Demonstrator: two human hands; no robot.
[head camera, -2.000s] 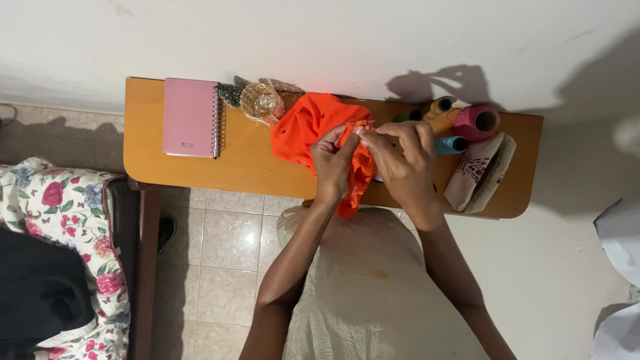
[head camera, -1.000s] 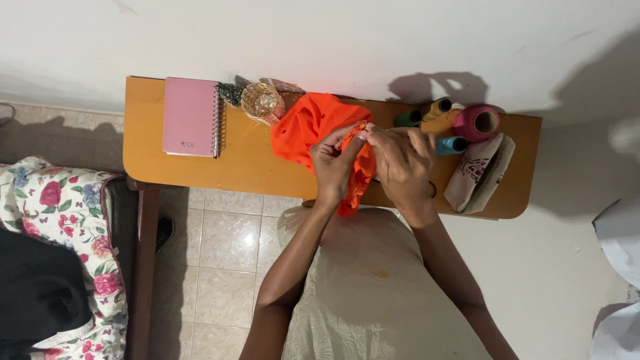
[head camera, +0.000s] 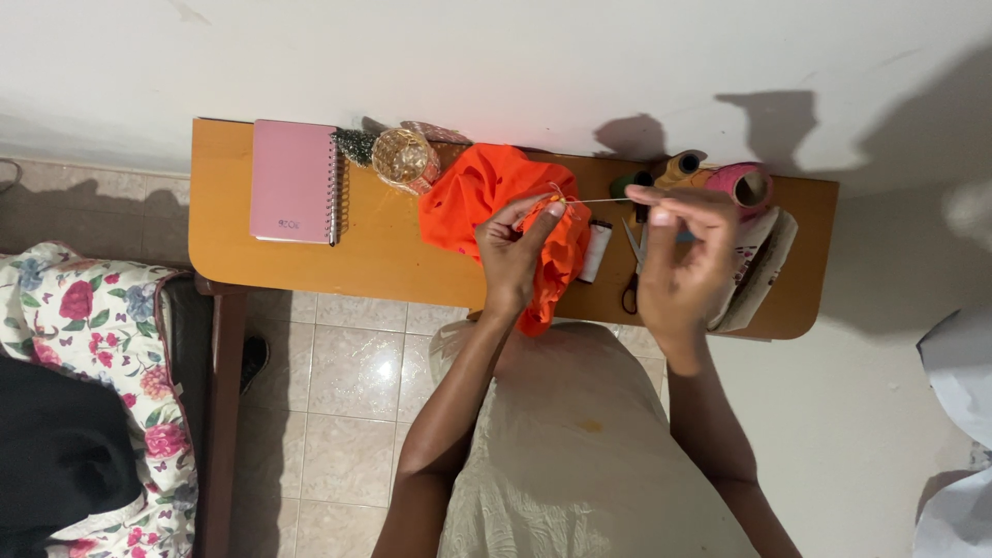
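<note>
Orange fabric (head camera: 473, 186) lies bunched on the wooden table, one end hanging over the front edge. My left hand (head camera: 515, 248) pinches a gathered part of it between thumb and fingers, where a small yellow and white detail shows. From that spot a pale thread (head camera: 601, 201) runs taut to the fingertips of my right hand (head camera: 686, 263), which is slightly blurred and closed on the thread; whether a needle is there cannot be seen. Between the hands lie a white thread spool (head camera: 595, 252) and scissors (head camera: 632, 291), partly hidden by the right hand.
A pink spiral notebook (head camera: 293, 182), a small decorative tree (head camera: 355, 146) and a woven basket (head camera: 405, 159) stand left on the table (head camera: 372, 267). Green (head camera: 624, 186), yellow (head camera: 682, 167) and pink (head camera: 748, 186) thread spools and a fabric pouch (head camera: 763, 271) are at the right. The wall runs behind.
My right hand has moved right, away from my left hand, drawing the thread out straight. The white spool and scissors now show between the hands. The left hand keeps its hold on the fabric.
</note>
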